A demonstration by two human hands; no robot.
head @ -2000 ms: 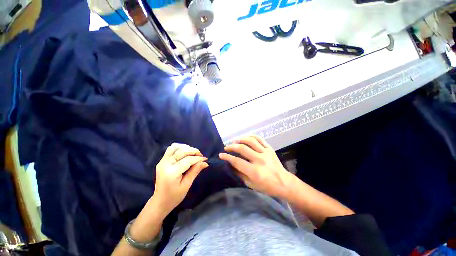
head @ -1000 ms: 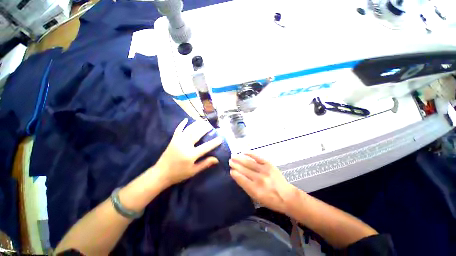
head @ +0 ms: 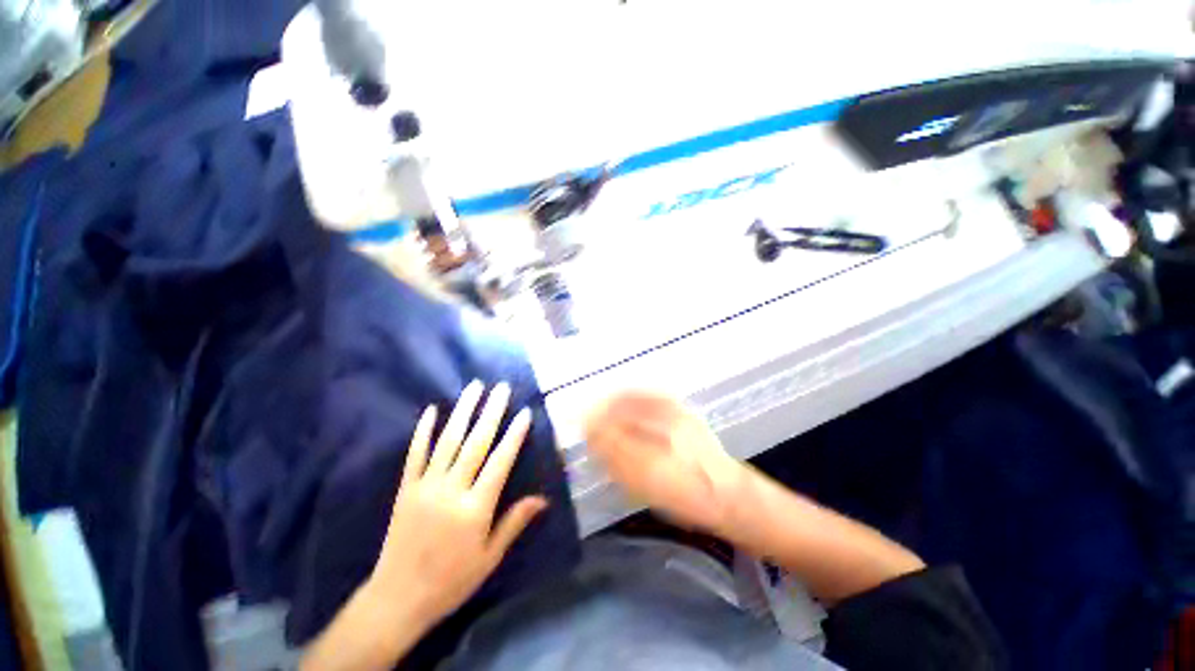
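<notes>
The navy garment [head: 249, 354] lies bunched over the machine bed and table left of the needle and hangs towards my lap. Its right edge runs under the presser foot area [head: 492, 295], where the lamp glares. My left hand [head: 452, 518] lies flat on the cloth in front of the needle, fingers spread, gripping nothing. My right hand [head: 655, 452] is blurred, at the cloth's right edge over the front edge of the bed. Its fingers are curled, and whether they pinch the edge cannot be told. The sewing machine head [head: 629, 92] is white with a blue stripe.
A black tool [head: 819, 241] lies on the bed right of the needle. The ruler strip [head: 839, 374] runs along the front edge. Dark navy cloth [head: 1048, 472] hangs at the right. A blue-edged navy piece [head: 24, 288] lies far left.
My left hand has moved back from the needle towards me and lies flatter. My right hand stays near the cloth's right edge. The view has shifted, and the cloth lies smoother near the needle.
</notes>
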